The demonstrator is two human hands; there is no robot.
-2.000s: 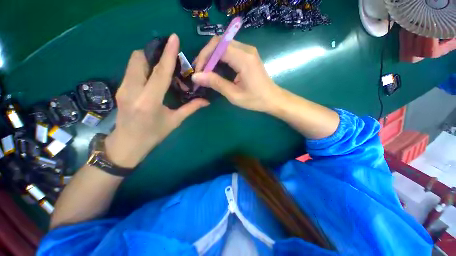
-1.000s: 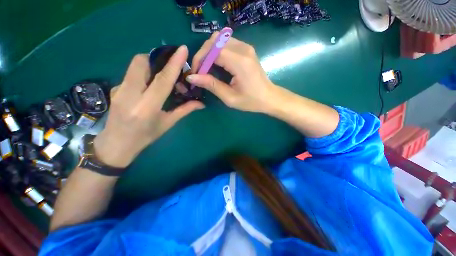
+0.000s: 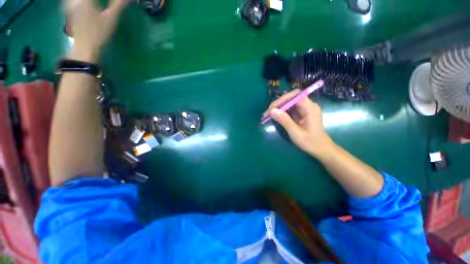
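Note:
My right hand (image 3: 304,119) holds the pink tweezers (image 3: 294,101), tip pointing down-left above the green mat, with no part at the tip. My left hand (image 3: 93,26) is stretched out to the far left. It is blurred and cut off by the top edge, with thumb and fingers apart; a small dark and light bit shows beside it, and whether it holds anything cannot be told. Dark watch housings (image 3: 188,122) with white batteries (image 3: 143,149) lie in a cluster between my arms. A row of black display modules (image 3: 337,67) with shiny tails lies beyond my right hand.
A single housing (image 3: 256,12) with a white battery lies at the top centre. Dark units (image 3: 29,60) lie at far left, near red bins (image 3: 38,118). A desk fan (image 3: 453,82) stands at right, with a single unit (image 3: 438,160) below it.
My left hand has left the work in front of me and reached far up-left; the housing and display it held are gone from there. My right hand keeps the tweezers. The view has shifted.

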